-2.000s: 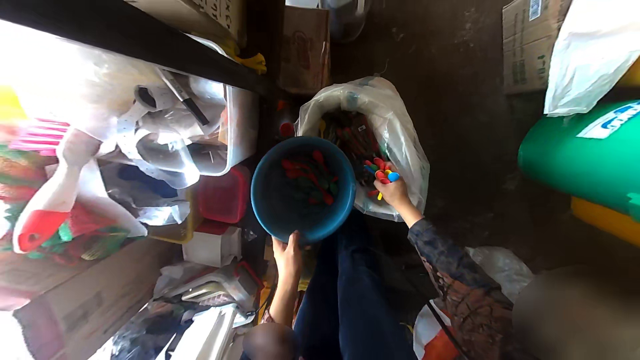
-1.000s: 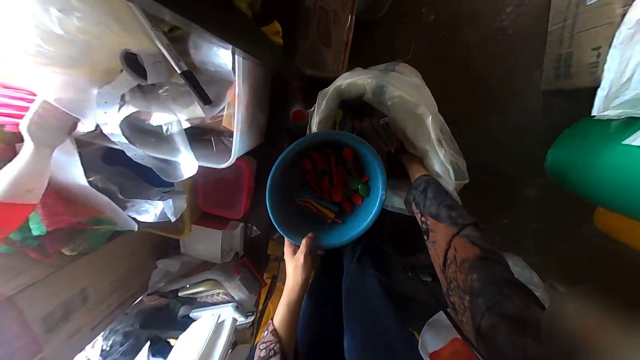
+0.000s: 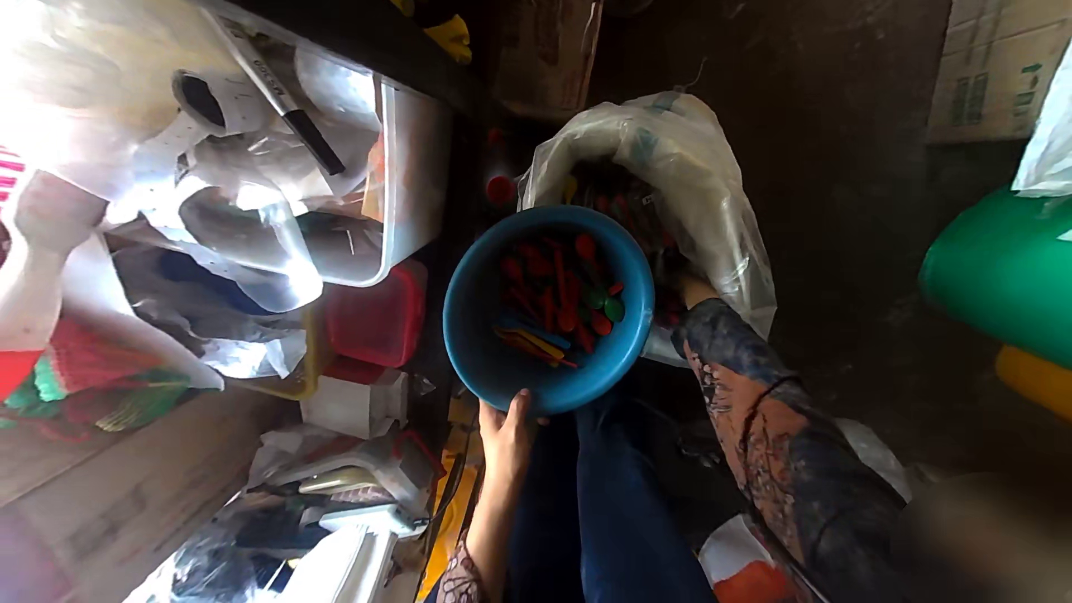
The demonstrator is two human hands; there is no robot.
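Observation:
A round blue plastic basin (image 3: 469, 335) is at the centre, its near rim gripped by my left hand (image 3: 507, 440), thumb on top. Inside lie many small plastic spoons (image 3: 565, 293), mostly red, with some green, blue and yellow ones. Just beyond and to the right stands an open translucent plastic bag (image 3: 712, 167) with more small items in its shadowed mouth. My right hand (image 3: 691, 289) reaches into the bag's right side; its fingers are hidden, so what they touch does not show.
At left, a clear plastic bin (image 3: 410, 176) holds plastic wrapping and a black-capped marker (image 3: 280, 100). A red plastic container (image 3: 377, 314) sits below it. Cardboard boxes (image 3: 544, 59) stand at the back; a green cylindrical object (image 3: 1005, 268) is at the far right.
My right hand held colourful spoons over the bag two seconds ago; it is now down inside the bag. Yellow and blue pieces now show in the basin. My left hand keeps its rim hold.

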